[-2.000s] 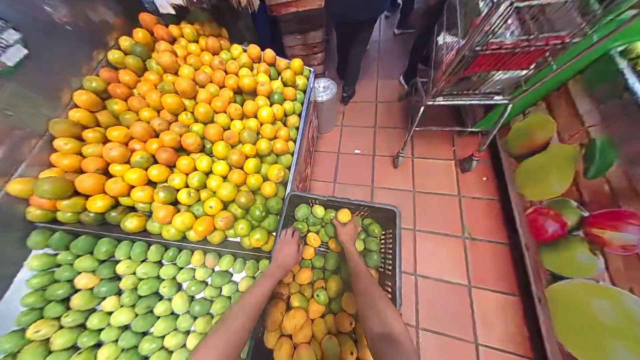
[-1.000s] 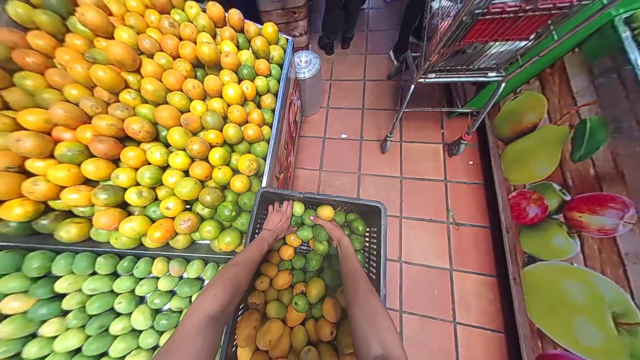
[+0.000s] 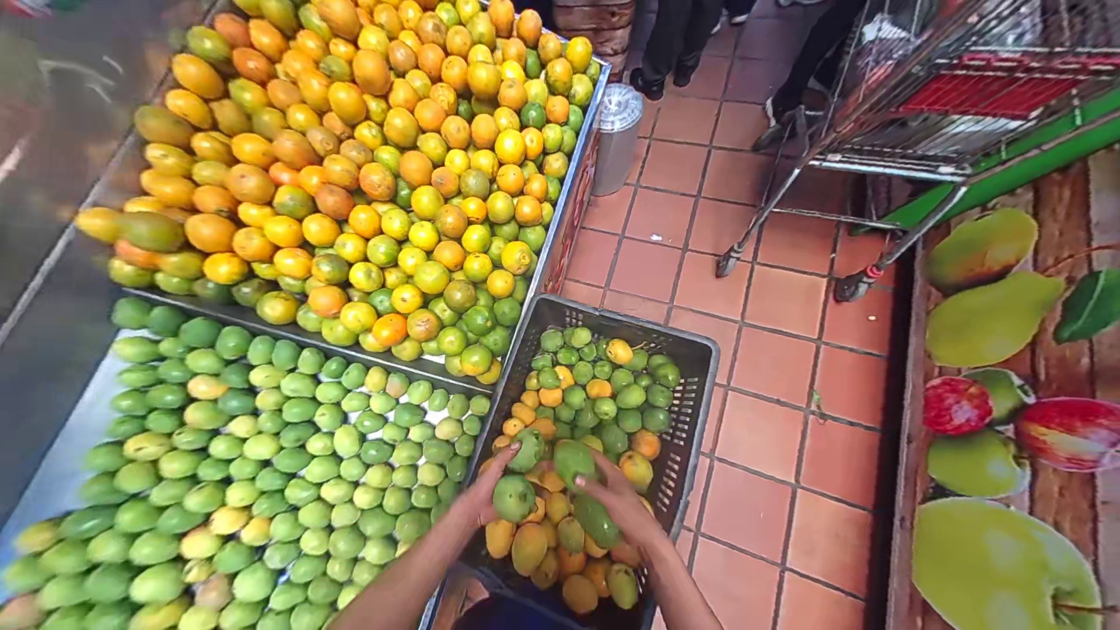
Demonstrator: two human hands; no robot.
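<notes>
A black plastic crate [image 3: 700,385] holds small green fruits, yellow-orange fruits and some larger green mangoes. Over its left side, my left hand [image 3: 486,490] has its fingers against a green mango [image 3: 527,451], with another green fruit [image 3: 514,497] just below. My right hand [image 3: 617,499], over the crate's right half, touches a dark green mango [image 3: 574,462]; a longer green one [image 3: 596,521] lies under its fingers. Left of the crate, rows of green mangoes [image 3: 302,484] fill a display, and behind them rises a heap of orange and yellow-green fruits [image 3: 376,181].
A lidded clear plastic container [image 3: 618,140] stands by the display's corner. A wheeled metal shopping cart [image 3: 884,166] is at the upper right on the tiled floor [image 3: 761,402]. People's legs [image 3: 678,39] show at the top. A panel with fruit pictures [image 3: 1006,525] borders the right.
Both hands have moved from the small fruits at the crate's far end back toward its middle, where they now touch larger green mangoes.
</notes>
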